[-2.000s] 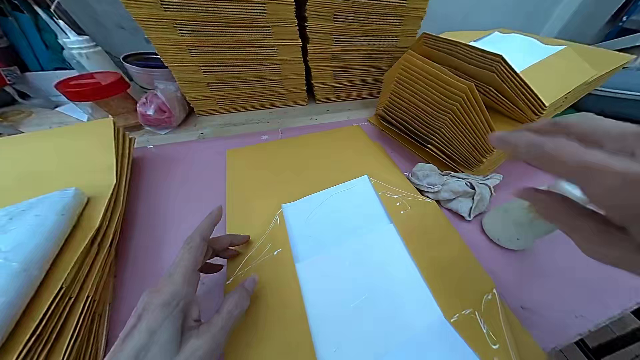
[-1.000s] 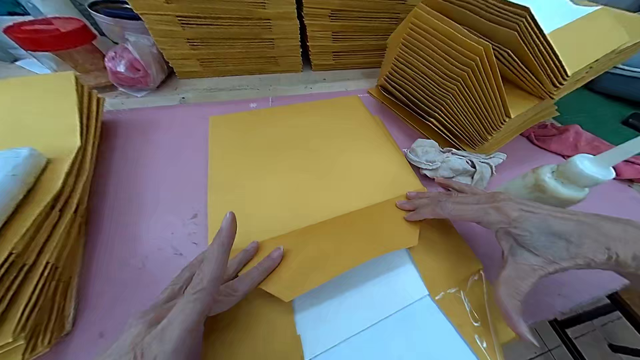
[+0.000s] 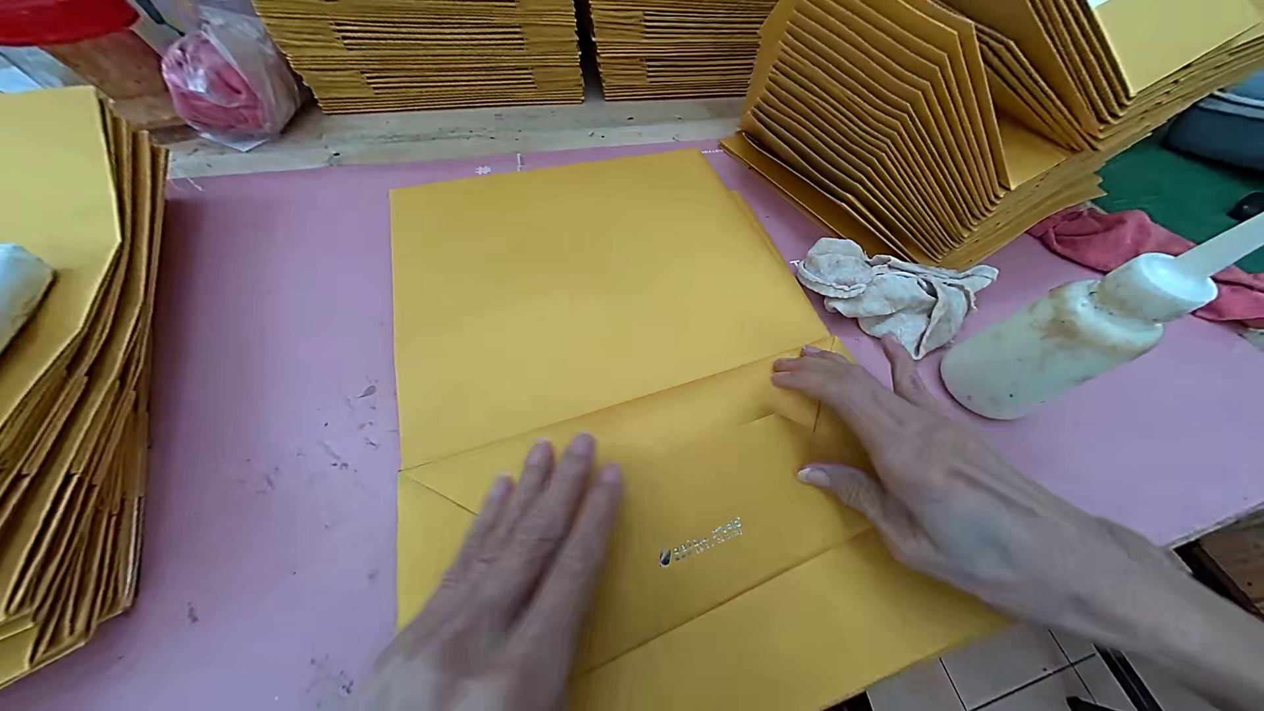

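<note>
A yellow paper sheet [image 3: 592,286] with a folded-over lower part lies on the pink work surface; the folded part bears small silver print. My left hand [image 3: 523,573], slightly blurred, rests flat on the fold with its fingers pointing up the sheet. Near the right end of the fold, my right hand [image 3: 889,454] presses on the paper with spread fingers. Neither hand grasps anything. A crumpled whitish cloth [image 3: 894,286] lies just beyond my right hand, and a stained white plastic glue bottle [image 3: 1052,341] with a nozzle stands to the right of it.
Folded yellow paper pieces are stacked at the left [image 3: 79,395], along the back [image 3: 425,49] and, fanned out, at the back right [image 3: 879,128]. A plastic bag with pink contents [image 3: 227,79] sits by a red-lidded container [image 3: 64,20]. A red cloth [image 3: 1126,237] lies at right.
The lower part of the yellow sheet has been folded over, covering the white panel seen earlier. Both hands have come down onto the fold; my right hand was raised above the table two seconds ago.
</note>
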